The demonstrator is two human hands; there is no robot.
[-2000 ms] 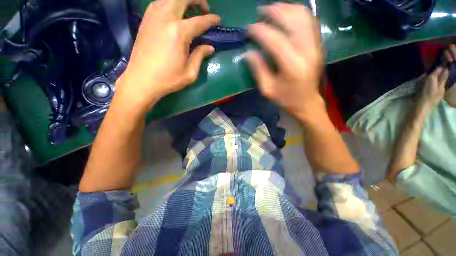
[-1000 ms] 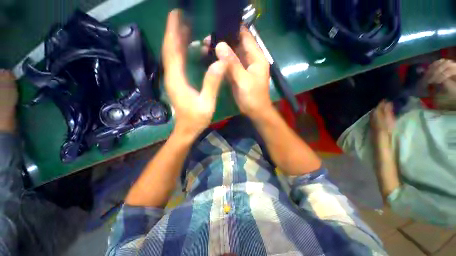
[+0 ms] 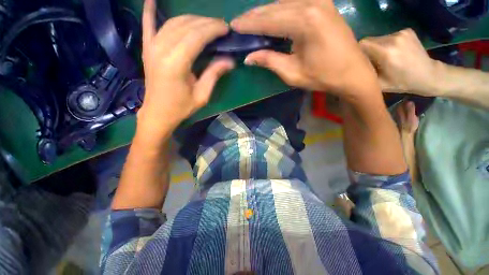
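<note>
A dark, glossy curved arm housing lies across the top middle, over the green table. My left hand grips its left end, with the thumb below and the fingers above. My right hand grips its right end the same way. Both ends of the piece are hidden in my hands, and its details are blurred.
A tangled pile of dark neck fan bodies lies on the green table at the left. More dark units lie at the top right. Another person's hand reaches in beside my right hand. A red stool stands below the edge.
My hands have moved apart and now hold a curved piece level between them. The rod-like dark piece near my right hand no longer shows. The neighbour's arm has reached in from the right.
</note>
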